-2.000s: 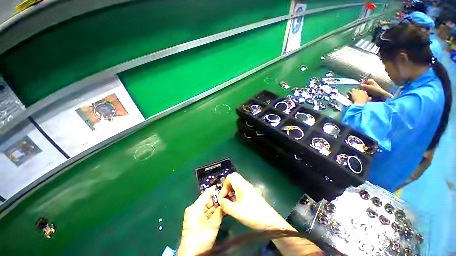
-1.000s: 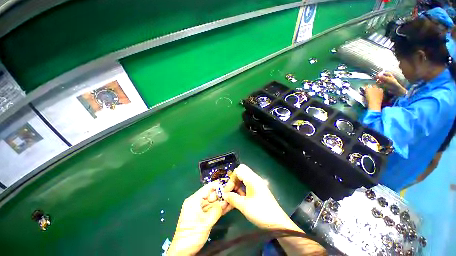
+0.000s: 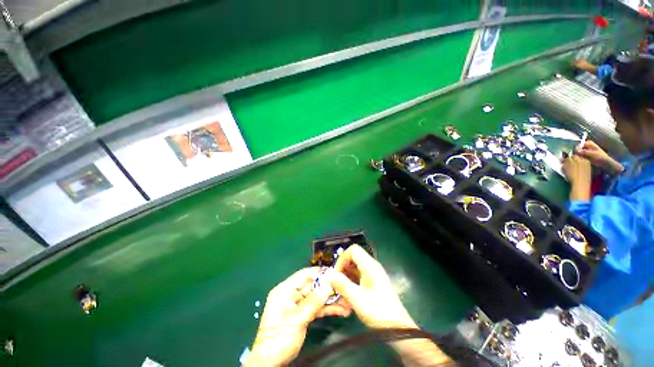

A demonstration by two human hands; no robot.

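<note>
A small silvery round unit [image 3: 327, 288] is held in the fingertips of both hands, mostly covered by the fingers. My left hand [image 3: 295, 307] is below and left of it, palm up. My right hand [image 3: 367, 285] grips it from the right with thumb and fingers. No tool can be made out in either hand. The small black parts box [image 3: 337, 242] lies open on the green belt just behind the hands, partly hidden by them.
Black stacked compartment trays [image 3: 459, 215] with rings stand right. A clear blister tray [image 3: 551, 337] with dark discs lies lower right. Small units [image 3: 87, 299] lie on the belt at left. Silvery parts [image 3: 513, 147] and a blue-clad person [image 3: 622, 215] are beyond the trays. Instruction sheets [image 3: 136, 161] line the ledge.
The view has turned, so the trays and sheets sit further right. Both hands remain together on the unit, with the fingers slightly shifted around it.
</note>
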